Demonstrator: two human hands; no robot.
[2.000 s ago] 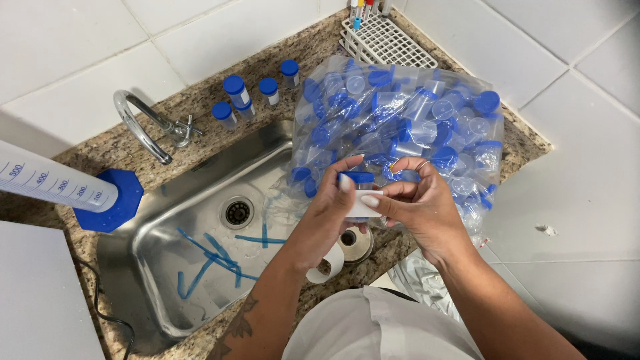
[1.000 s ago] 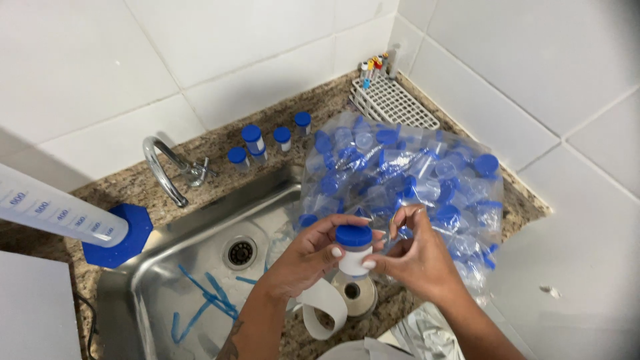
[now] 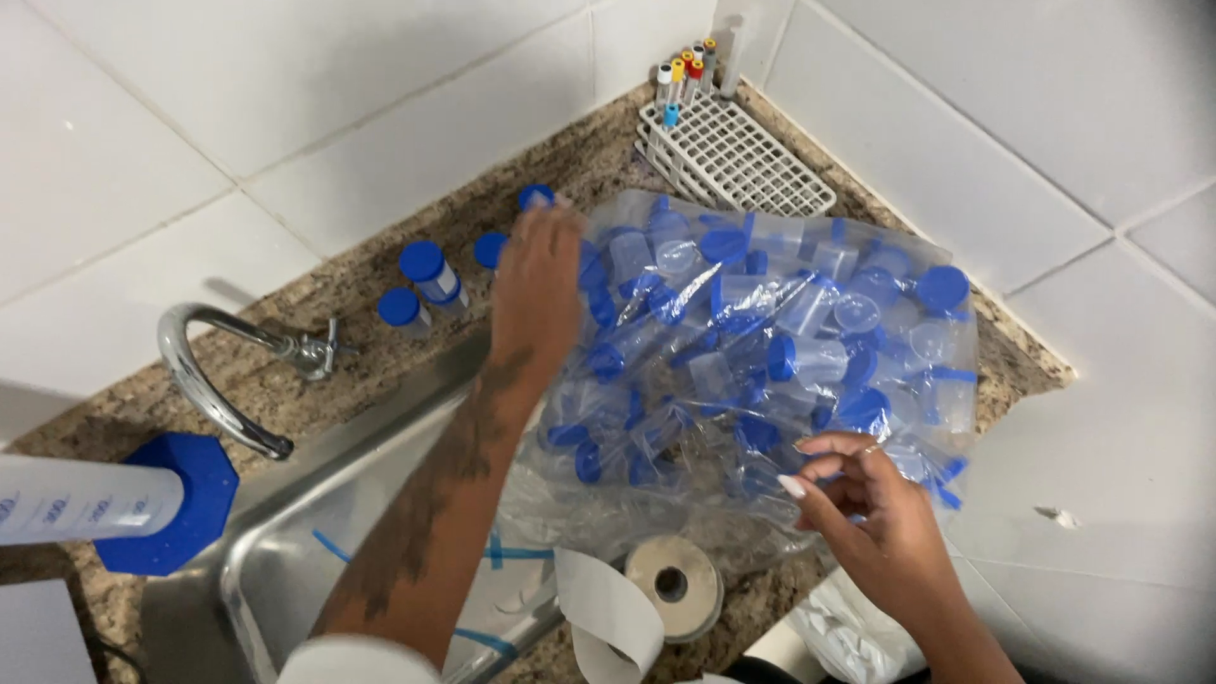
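Note:
My left hand (image 3: 540, 275) is stretched over the counter behind the sink, its blurred fingertips beside a blue-capped specimen cup (image 3: 536, 197). Its palm and whatever it may hold are hidden. Another blue-capped cup (image 3: 490, 250) stands just left of it, partly covered by the hand. Farther left, one labelled cup (image 3: 427, 266) is stacked on another, with a single cup (image 3: 401, 309) beside them. My right hand (image 3: 796, 465), fingers curled and thumb apart from the index finger, hovers over the front of a clear plastic bag (image 3: 760, 313) full of blue-capped cups, with nothing visible in it.
A label roll (image 3: 698, 598) with a loose backing strip (image 3: 608, 608) lies at the sink's front right. Blue strips (image 3: 484, 641) lie in the steel sink (image 3: 399, 503). A chrome faucet (image 3: 209, 389), a graduated cylinder (image 3: 85, 499) and a tube rack (image 3: 741, 152) stand around.
My left hand has moved from the labelled cup in front of me to the row of cups behind the sink. My right hand has come off that cup, which is no longer visible between the hands.

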